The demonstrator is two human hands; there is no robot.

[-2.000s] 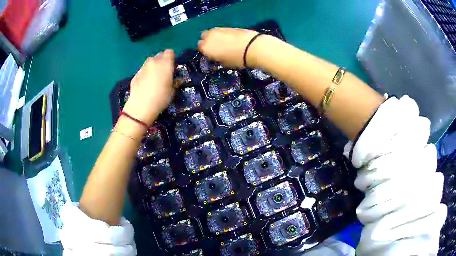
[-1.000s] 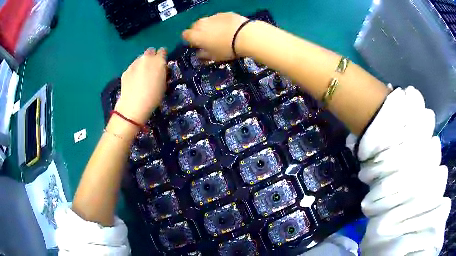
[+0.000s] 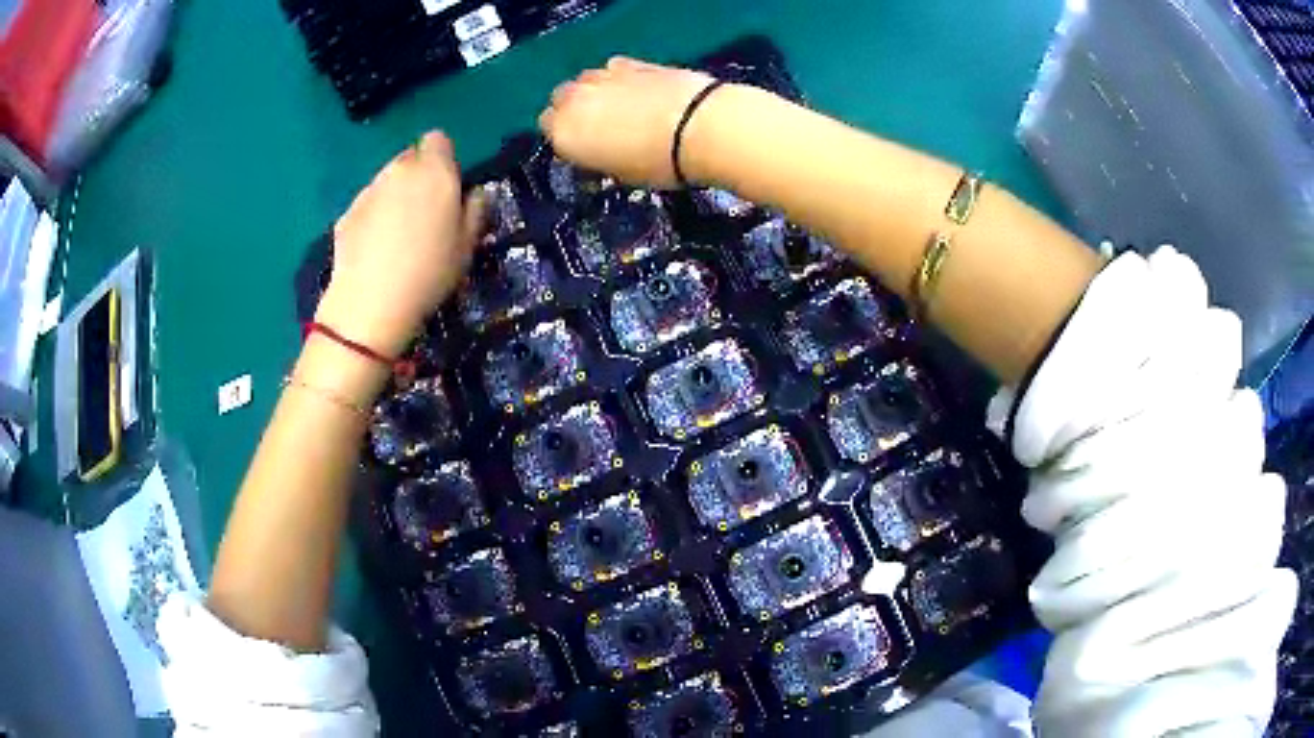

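Observation:
A large black tray (image 3: 677,476) lies tilted in front of me, with a grey speckled circuit board (image 3: 749,473) and several others like it, one per pocket, each with a dark round centre. My left hand (image 3: 396,238) is over the tray's far left part, fingers at its far edge, thumb bent inward. My right hand (image 3: 613,123) is at the far edge, fingers curled. The two hands are apart. My fingertips are small and partly hidden, so I cannot tell whether either hand grips anything.
A stack of black trays (image 3: 418,65) with white labels lies beyond. At left are a dark phone-like thing with a yellow edge (image 3: 98,382), a small white label (image 3: 234,394) and a bag of small parts (image 3: 141,570). Translucent plastic (image 3: 1167,173) lies at right, on the green mat (image 3: 865,72).
Compared with one second ago, my left hand has shifted slightly left and its thumb stands further from the fingers. My right hand has moved slightly nearer to me. The tray has hardly moved.

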